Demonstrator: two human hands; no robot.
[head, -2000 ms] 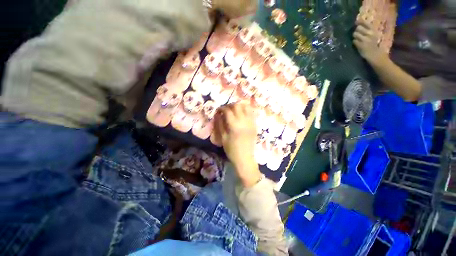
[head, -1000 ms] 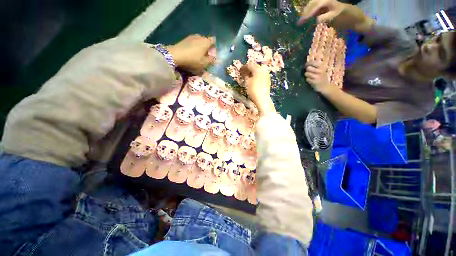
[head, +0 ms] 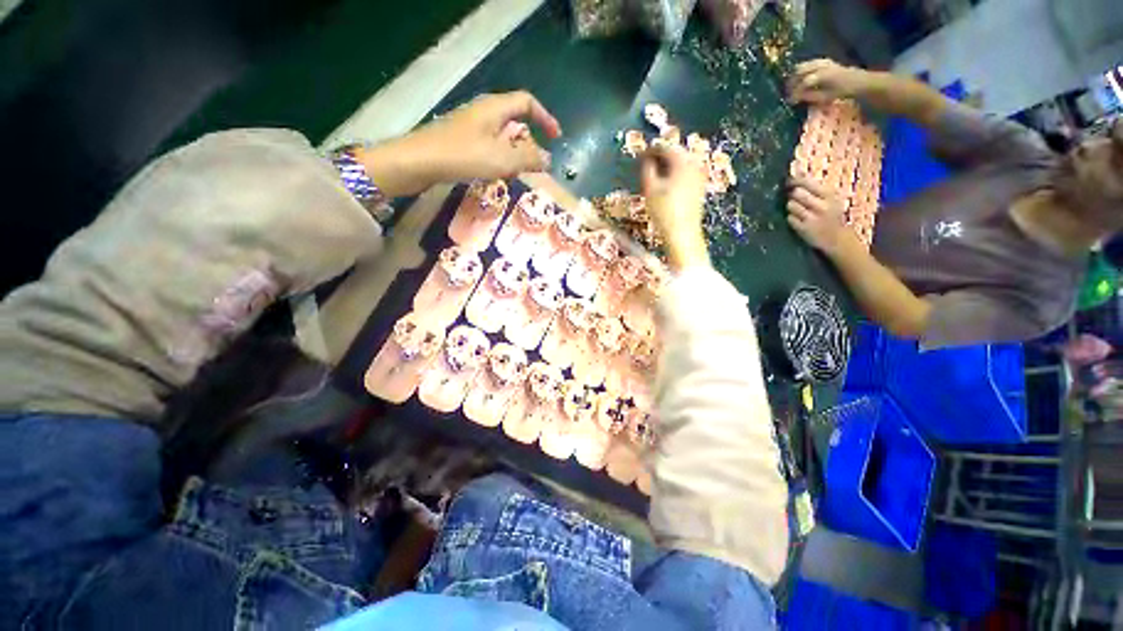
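Pale pink housings (head: 494,397) with round heads stand in rows on a dark board (head: 387,314) with a tan border, tilted in the picture. My left hand (head: 493,138) is above the board's far left corner, thumb and fingers parted, with nothing visible between them. My right hand (head: 674,185) is at a pile of small pink-white round pieces (head: 712,164) beyond the board. Its fingertips are close together and small; whether they hold a piece cannot be told. My right sleeve hides the right side of the board.
A coworker (head: 985,247) opposite has both hands at another pink board (head: 837,160). Small metal pieces (head: 739,123) lie scattered on the green bench. A round black fan (head: 814,333) stands right of my sleeve. Bulging clear bags (head: 751,15) lie at the far end. Blue bins (head: 877,468) are at right.
Both hands have moved from over the board to beyond its far edge since the first frame. Since the second, my left hand's fingers have opened; the view has shifted.
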